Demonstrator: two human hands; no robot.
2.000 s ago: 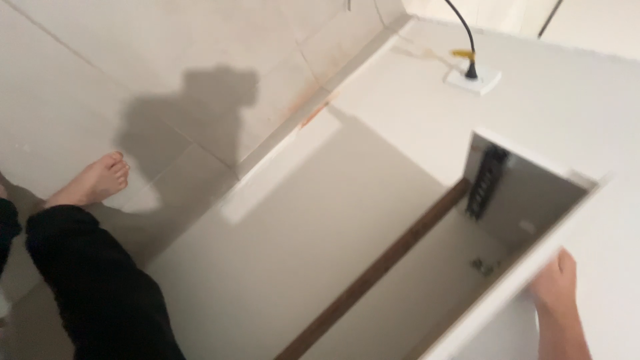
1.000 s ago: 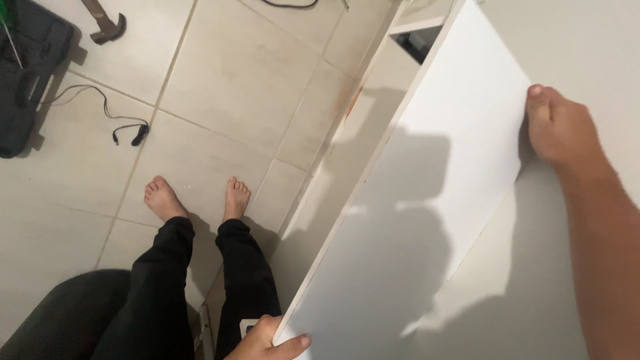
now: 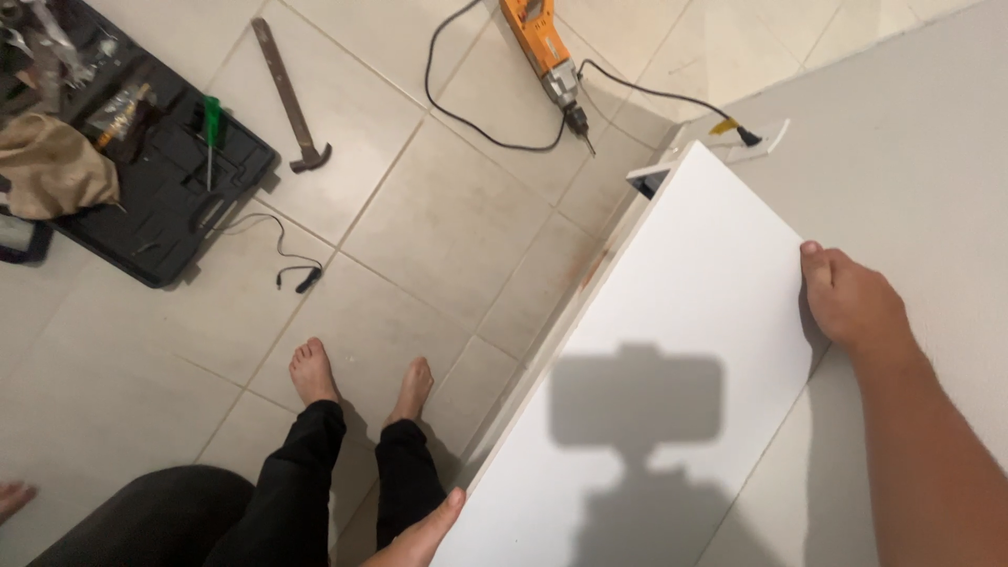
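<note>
A white flat panel (image 3: 669, 291) lies at a slant in the head view, with its long left edge beside the tiled floor. My left hand (image 3: 425, 531) grips that edge near the bottom of the view, thumb along the rim and the other fingers largely hidden. On the opposite side, my right hand (image 3: 858, 299) is closed around the panel's right edge, its fingertips out of sight beneath it. A shadow falls across the panel's surface. Past its far end, a small white-edged opening (image 3: 650, 181) shows a dark inside.
An orange power drill (image 3: 547, 59) with a black cord, a claw hammer (image 3: 291, 98) and an open black tool case (image 3: 169, 197) lie on the floor. A green-handled screwdriver (image 3: 211, 134) rests in the case. A plug sits in a white outlet (image 3: 768, 142). Bare feet (image 3: 313, 374) are beside the panel.
Two seconds ago my right hand was at the rim of an open white compartment with a brown strip across it. The panel now covers that area, and my left hand has come into view. The view has swung.
</note>
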